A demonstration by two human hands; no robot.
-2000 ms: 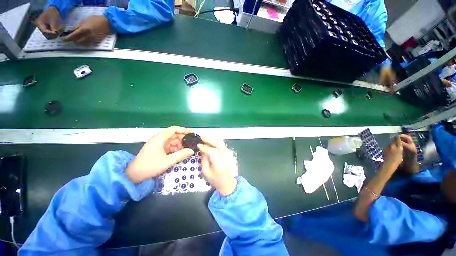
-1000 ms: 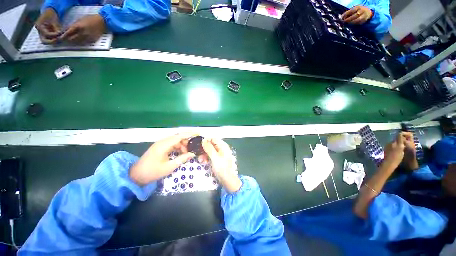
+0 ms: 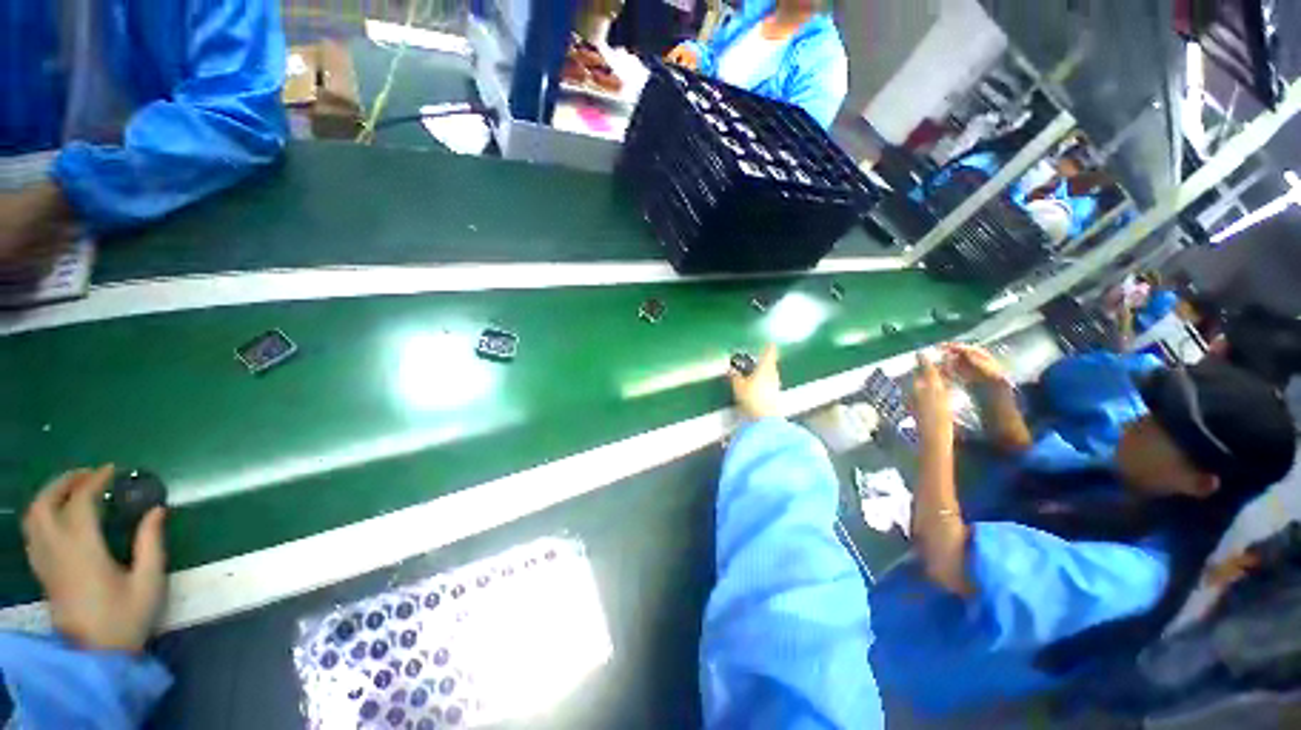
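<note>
My left hand (image 3: 94, 571) is at the far left over the green belt, with thumb and fingers around a round black case (image 3: 136, 495). My right hand (image 3: 758, 388) is stretched far forward over the belt, its fingertips at another small dark case (image 3: 742, 364); whether that case is lifted cannot be told. The shiny backing sheet (image 3: 535, 628) lies on the bench mat between my arms, with rows of small round dark pads on its left part and along its top.
Dark square frames lie on the green belt (image 3: 343, 414), one at the left (image 3: 267, 351), one further right (image 3: 497, 344). Stacked black trays (image 3: 742, 178) stand across the belt. A worker sits close at right, beside a crumpled wipe (image 3: 883, 499) and bottle (image 3: 850, 421). Another worker's sleeve is upper left.
My hands have parted: the left has moved left with the round case to the belt, the right has reached forward to another case. The view has turned right, and the sheet is uncovered.
</note>
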